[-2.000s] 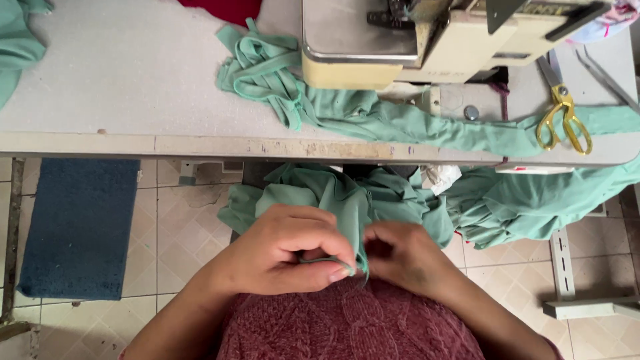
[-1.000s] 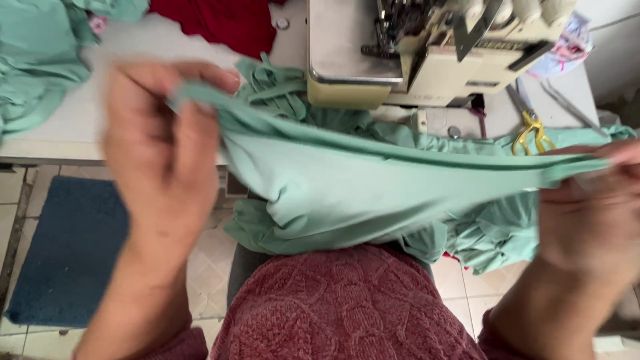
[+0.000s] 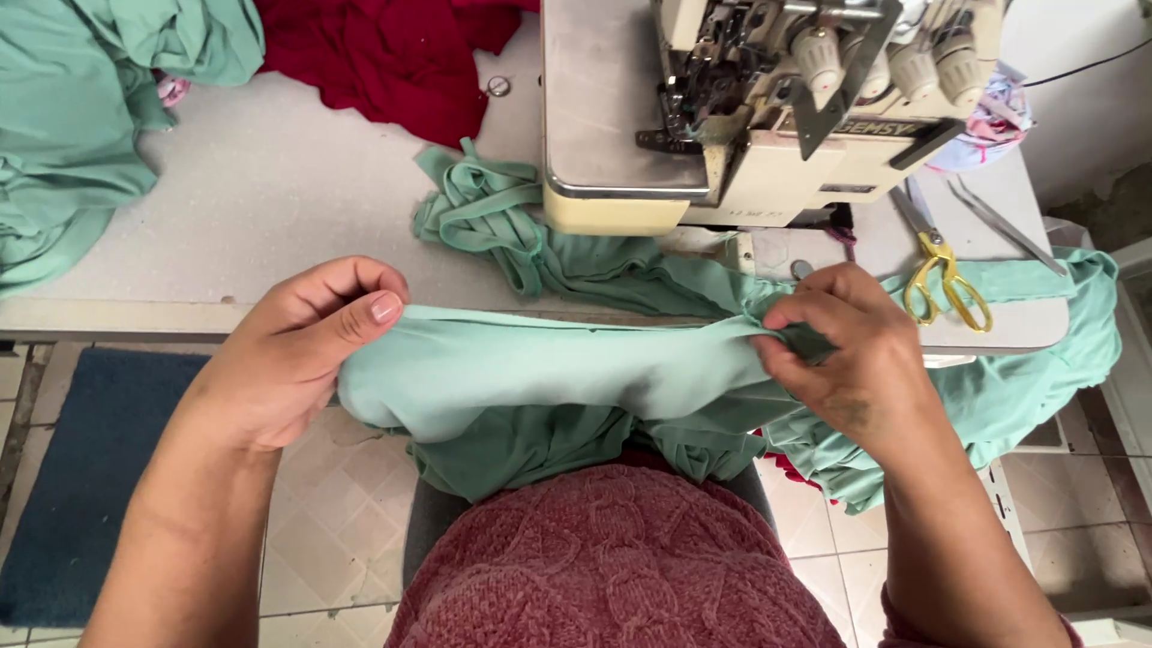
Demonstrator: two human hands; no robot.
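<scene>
A mint green fabric piece (image 3: 540, 369) is stretched between my two hands along its upper edge, in front of the table edge. My left hand (image 3: 315, 351) pinches one end of that edge between thumb and fingers. At the other end, my right hand (image 3: 837, 351) grips the edge with thumb and fingertips, beside a gathered spot. The rest of the cloth hangs down over my lap. Behind it, an overlock sewing machine (image 3: 621, 108) stands on the table, and a tangle of narrow green fabric strips (image 3: 490, 216) lies against its front left corner.
Gold-handled scissors (image 3: 940, 261) and metal tweezers (image 3: 1003, 225) lie at the table's right. Dark red cloth (image 3: 387, 63) and a green fabric heap (image 3: 63, 144) lie at the left. More green fabric (image 3: 1017, 378) hangs over the right edge. A blue mat (image 3: 99, 468) is on the floor.
My hands, close together two seconds ago, spread wide with the green cloth a second ago. Now they are nearer each other and the cloth's edge sits lower in front of the table.
</scene>
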